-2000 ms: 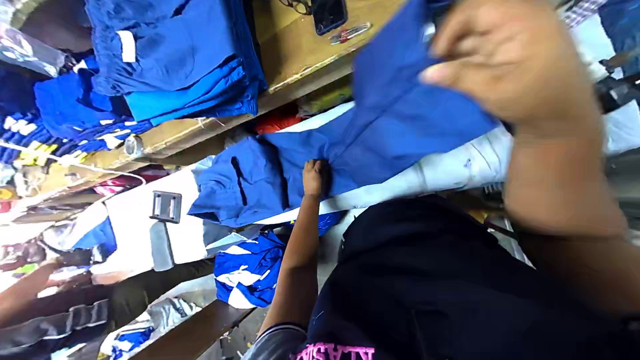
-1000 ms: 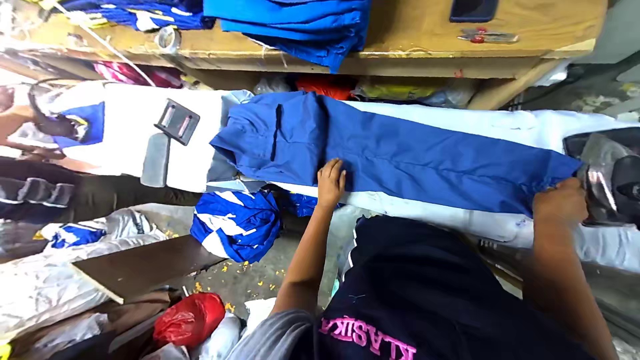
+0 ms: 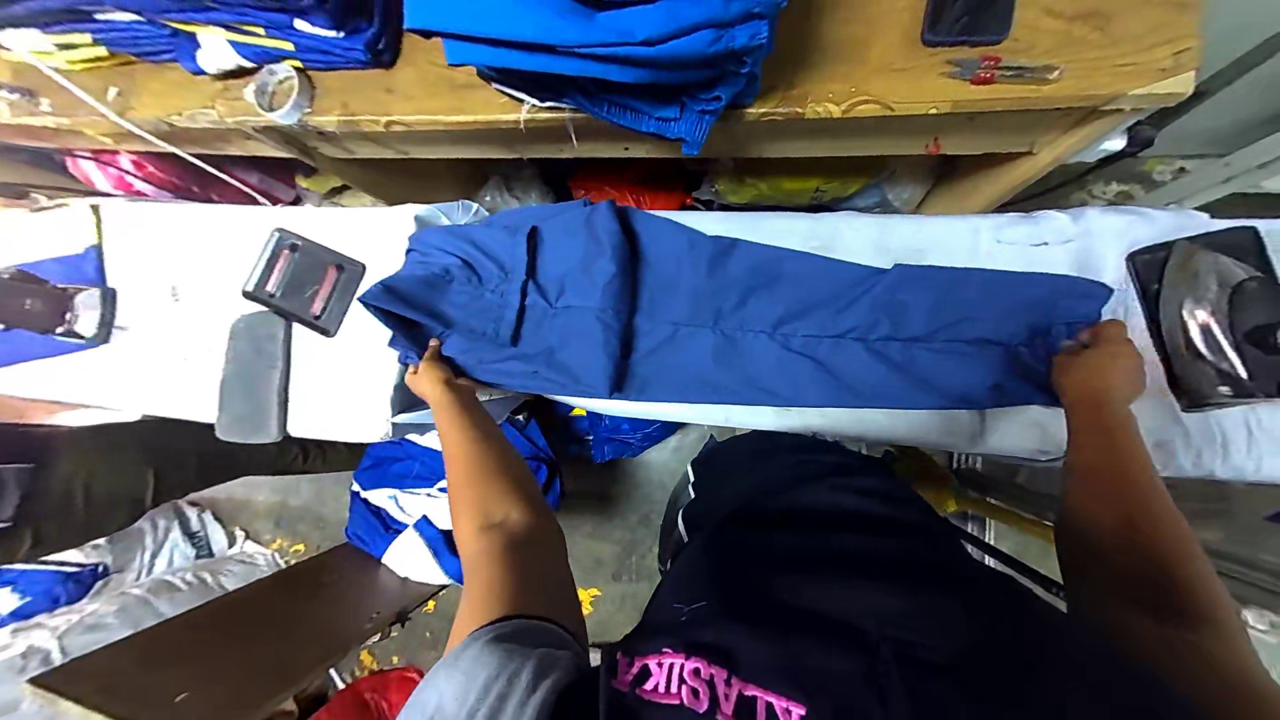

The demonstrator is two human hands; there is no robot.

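Observation:
Blue trousers (image 3: 760, 320) lie lengthwise, one leg laid over the other, on a long ironing table with a white cloth cover (image 3: 1010, 425). My left hand (image 3: 432, 375) grips the near corner of the waist end. At the hem end, my right hand (image 3: 1098, 372) is closed on the fabric, with its fingertips partly hidden. Just right of that hand, an iron (image 3: 1215, 320) rests on a dark pad. Beyond the waist end lie a black iron rest (image 3: 304, 281) with two reddish slots and a grey rectangular pad (image 3: 253, 377).
Behind runs a wooden shelf (image 3: 860, 100) with folded blue garments (image 3: 610, 50), a tape roll (image 3: 280, 93), a phone (image 3: 967, 20) and thread snips (image 3: 1003, 71). Another iron (image 3: 55, 305) is at the far left. Below are a blue-and-white bundle (image 3: 410, 500) and a brown board (image 3: 240, 630).
My left hand has moved left from the middle of the trousers to the waist end. My right hand, raised with the fabric two seconds ago, is now down at the hem. The trousers lie flatter.

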